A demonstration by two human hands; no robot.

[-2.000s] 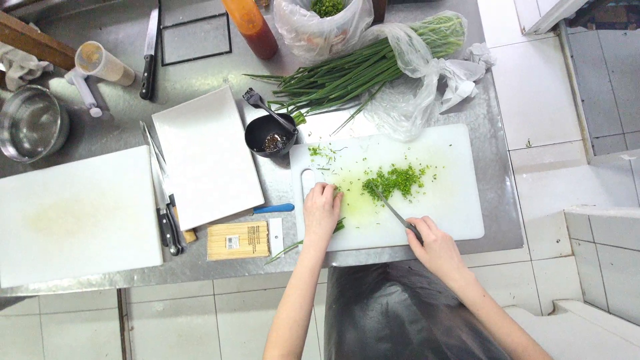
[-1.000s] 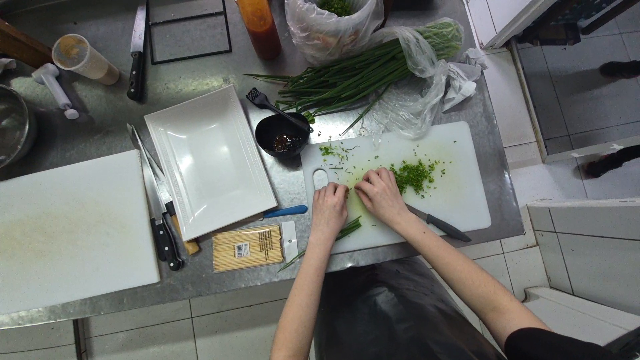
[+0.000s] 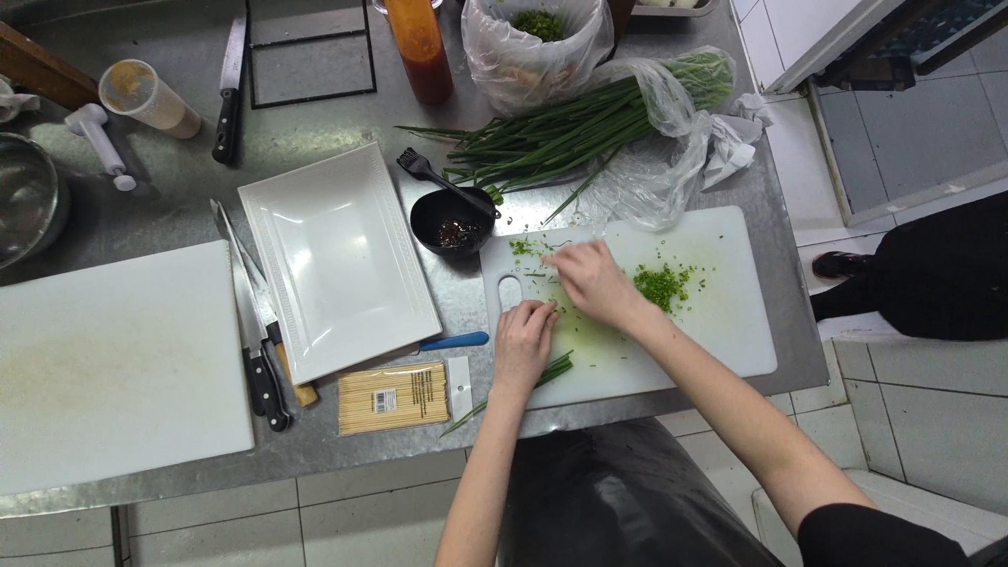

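Note:
My left hand [image 3: 524,342] rests with bent fingers on the lower left of a white cutting board [image 3: 732,291]. Cut green stems [image 3: 557,368] lie beside and partly beneath its wrist. My right hand [image 3: 594,283], slightly blurred, is over the board just above and right of the left one, near scattered green bits [image 3: 524,248]. What either hand's fingertips hold cannot be made out. A pile of chopped greens [image 3: 663,285] sits right of my right hand. The knife seen earlier on this board is not visible. Long green stalks [image 3: 551,142], partly in clear plastic, lie behind the board.
To the left are a white rectangular plate [image 3: 339,260], several knives [image 3: 256,339], packaged wooden skewers [image 3: 390,398] and another cutting board [image 3: 118,370]. A black bowl [image 3: 450,232] holds a brush. Behind stand a sauce bottle [image 3: 421,55] and a bagged container [image 3: 535,59]. A person [image 3: 945,268] stands at right.
My right hand held the knife at the chopped pile, then let it go onto the board and came beside my left hand. It has since moved up slightly. A person has come into view at right.

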